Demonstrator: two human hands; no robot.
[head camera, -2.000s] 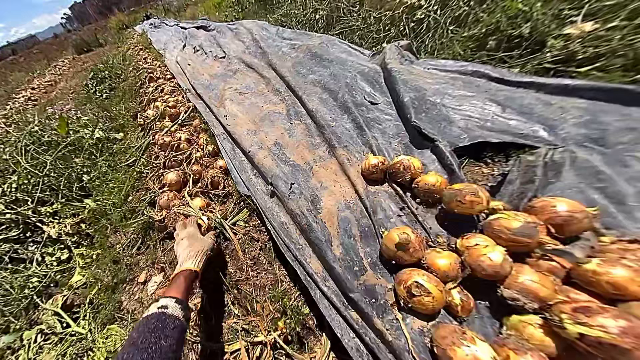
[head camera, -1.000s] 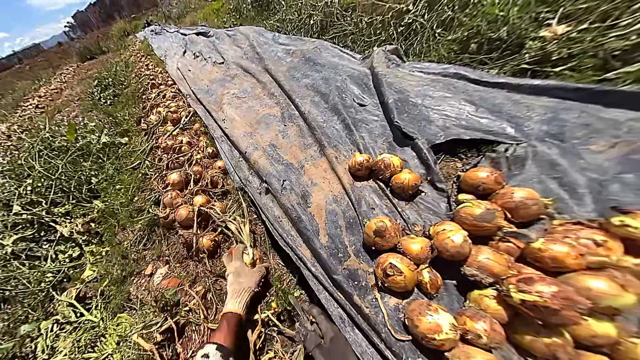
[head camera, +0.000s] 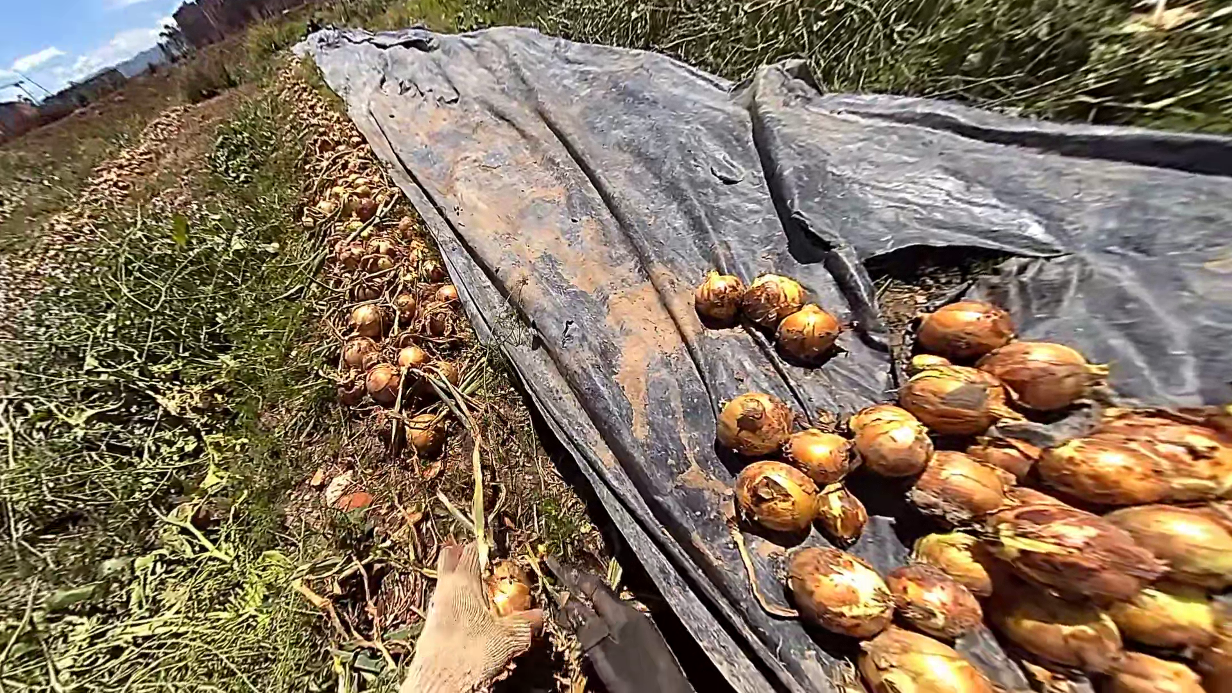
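My left hand (head camera: 467, 621), in a pale knit glove, is at the bottom centre with its fingers around a yellow onion (head camera: 508, 587). The onion's long dry stalk (head camera: 478, 496) points up past the glove. Close to the right of it is my right hand (head camera: 621, 635), which looks dark-gloved and lies partly in shadow; its grip is unclear. Several yellow onions (head camera: 383, 383) with dry tops lie in a row on the soil ahead of my hands. More loose onions (head camera: 837, 589) are spread and heaped on the grey plastic sheet (head camera: 597, 279) at the right.
Green weeds (head camera: 144, 385) border the onion row on the left. The sheet's near edge runs diagonally beside my right hand, with folds and a torn opening (head camera: 914, 279) farther right. Tall grass (head camera: 924, 58) stands beyond the sheet. Another pale row (head camera: 115, 173) stretches away at the far left.
My left hand has moved from the onion row back toward me and to the right, now with an onion in it. My right hand has come into view beside it.
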